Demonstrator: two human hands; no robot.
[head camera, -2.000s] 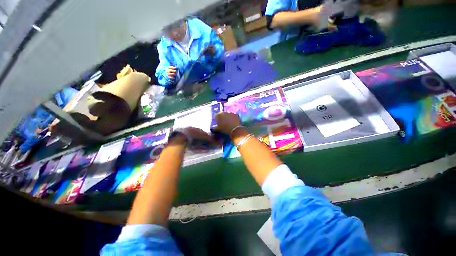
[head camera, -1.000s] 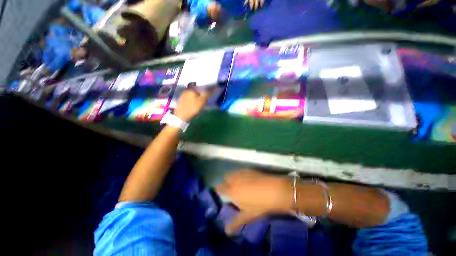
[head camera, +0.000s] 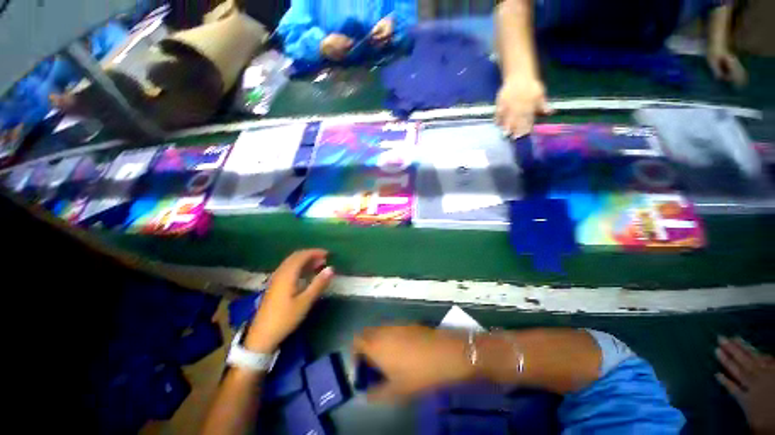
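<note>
My left hand (head camera: 293, 297), with a white wristband, is over the near belt rail, fingers apart and empty. My right hand (head camera: 412, 361) is blurred above the near bench, thumb and fingers around a small dark-blue box (head camera: 367, 374). More dark-blue boxes (head camera: 325, 382) lie beside and under my hands. On the belt, an open tray (head camera: 255, 161) has dark-blue pieces at its right side. A bright printed lid (head camera: 361, 174) lies beside it. Another open tray (head camera: 433, 212) holds a white insert (head camera: 469, 178).
Another person's hand (head camera: 520, 102) reaches over the belt at a dark-blue card (head camera: 544, 229) hanging over a tray's edge. Blue card blanks (head camera: 442, 68) heap on the far bench. A carton (head camera: 191, 348) of blue boxes is at left. Another hand (head camera: 748, 370) is at right.
My left hand has come back from the tray to the near rail. My right hand has moved slightly left, now around a box. Another person's hand and a blue card have appeared over the belt.
</note>
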